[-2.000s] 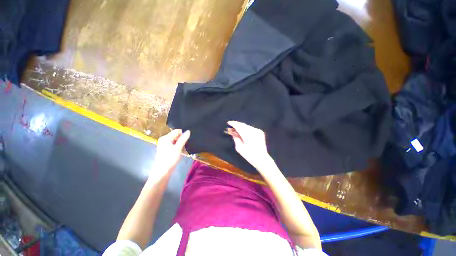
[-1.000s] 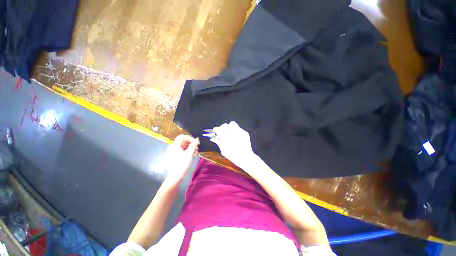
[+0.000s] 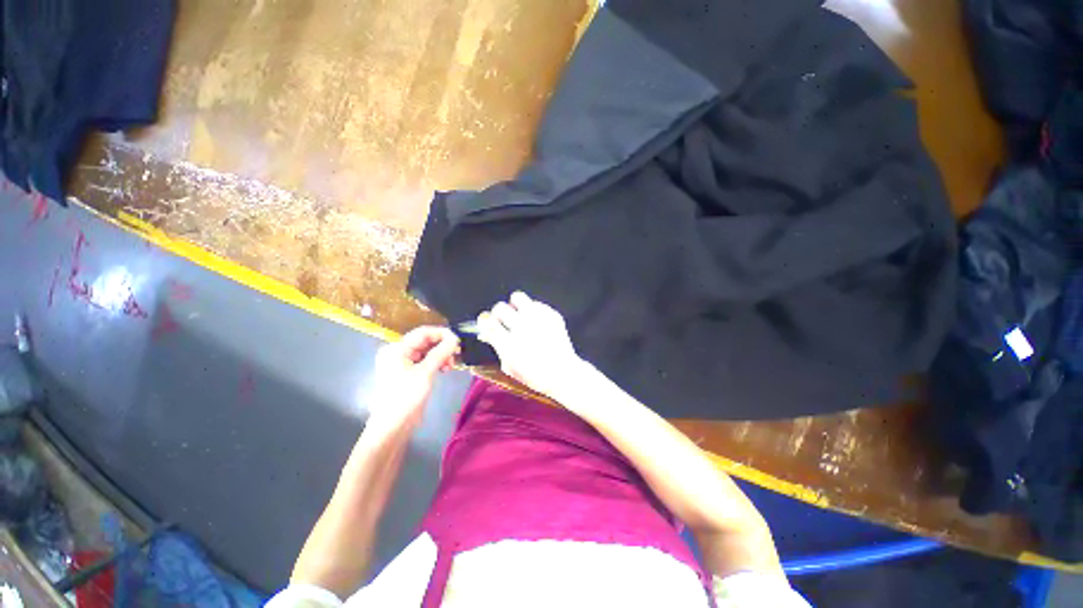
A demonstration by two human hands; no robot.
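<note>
A large dark garment (image 3: 784, 261) lies spread on the brown table, with a smoother greyer panel (image 3: 629, 101) at its upper left. My left hand (image 3: 418, 356) is at the garment's lower left corner by the table edge, fingertips pinched together; what they pinch is too fine to tell. My right hand (image 3: 529, 341) is just right of it, over the garment, and holds small metal snips (image 3: 468, 327). The blade tips point left, close to my left fingertips. The rest of the snips is hidden in the hand.
A navy garment (image 3: 89, 89) hangs over the table (image 3: 356, 107) at the left. Dark garments (image 3: 1009, 255) with a white tag (image 3: 1018, 344) are heaped at the right. A blue bin rim (image 3: 861, 557) is below the yellow table edge.
My right hand has moved left with the snips, close to my left hand. The snips' blades, apart a second ago, now look closer together. The garment lies much the same.
</note>
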